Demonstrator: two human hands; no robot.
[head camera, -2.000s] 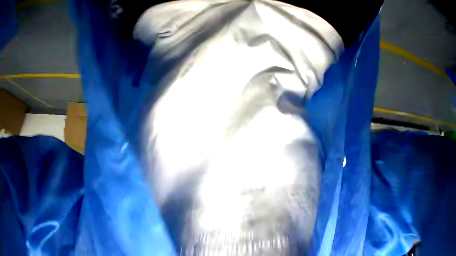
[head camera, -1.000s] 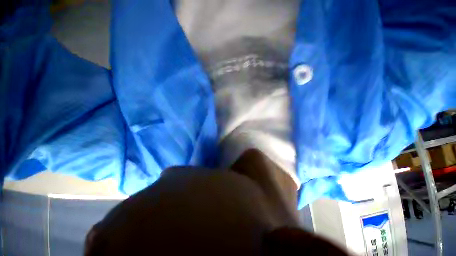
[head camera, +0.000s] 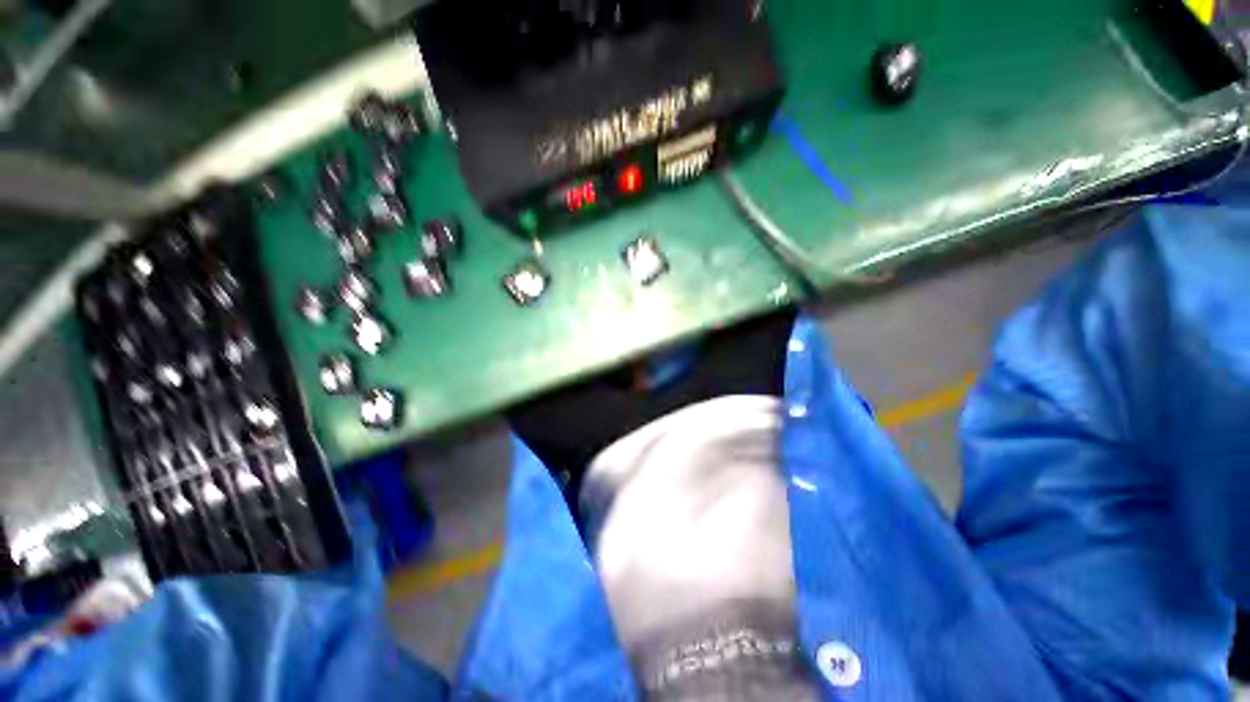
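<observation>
Neither of my hands is in view; only my blue sleeves show at the lower left and right. The black test fixture (head camera: 603, 117) stands on the green mat, with a red display, a red switch and a connector on its near edge. Many loose black modules with pale marks lie left of the fixture; one module (head camera: 644, 261) lies in front of it and another (head camera: 895, 71) lies to its right. A thin blue stick tool (head camera: 814, 162) lies on the mat beside the fixture's right side. The picture is blurred.
A black gridded parts tray (head camera: 206, 398) with rows of modules lies at the left, beside a pale grey tray (head camera: 48, 439). A grey cable (head camera: 768, 231) runs from the fixture to the bench's front edge. A pale rail (head camera: 309, 110) runs behind. A dark object is at the upper right.
The view has swung from my own clothing to the bench, so the fixture, modules and trays now show. The dark, blurred shape near the camera is gone.
</observation>
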